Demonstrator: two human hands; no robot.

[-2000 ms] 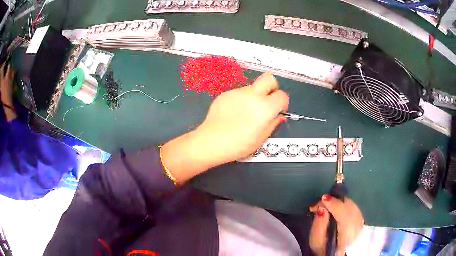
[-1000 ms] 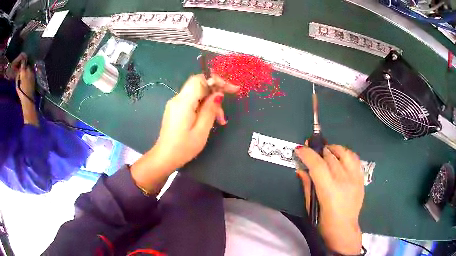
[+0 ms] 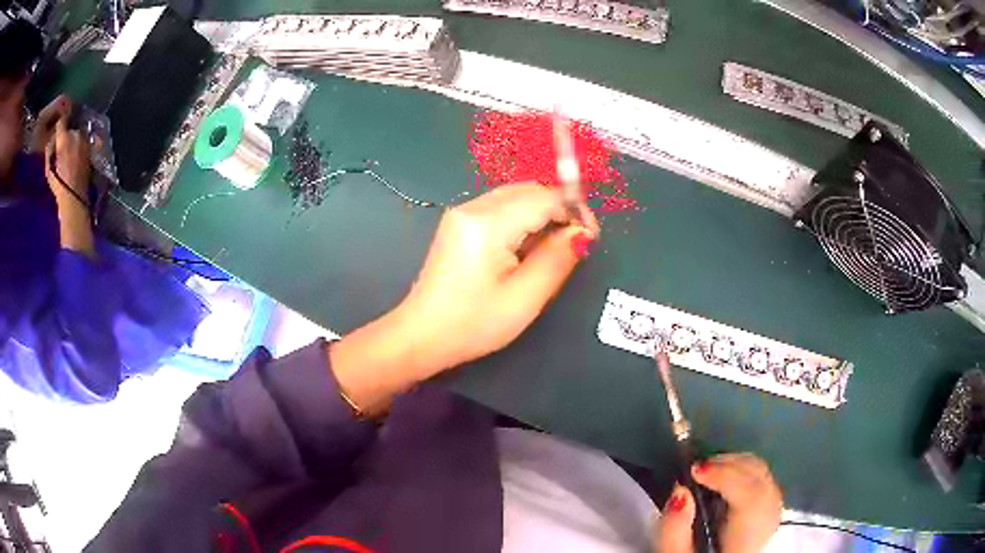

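Observation:
My left hand [image 3: 502, 259] is bare and pinches slim tweezers [image 3: 566, 162], which point up and are blurred, in front of the pile of red wire pieces [image 3: 508, 146]. Whether the tips hold a piece cannot be told. My right hand [image 3: 729, 506] is at the bottom edge, partly cut off, and holds the soldering iron [image 3: 677, 416] by its black handle. The iron's tip is over or at the lower edge of the strip circuit board [image 3: 740, 351], near its left part; contact cannot be told. The board lies slightly tilted on the green mat.
A white rail [image 3: 648, 124] crosses behind, with a stack of strip boards [image 3: 356, 49] beside it. A black fan [image 3: 886, 232] stands right, a dark holder [image 3: 956, 427] near the right edge. A solder spool [image 3: 235, 148] and black pieces [image 3: 308, 167] lie left. Another person [image 3: 81, 308] works far left.
My left hand went from the right side of the red pile to its left, then back right in front of it. My right hand moved up over the board, then back down, uncovering it. The board is now tilted.

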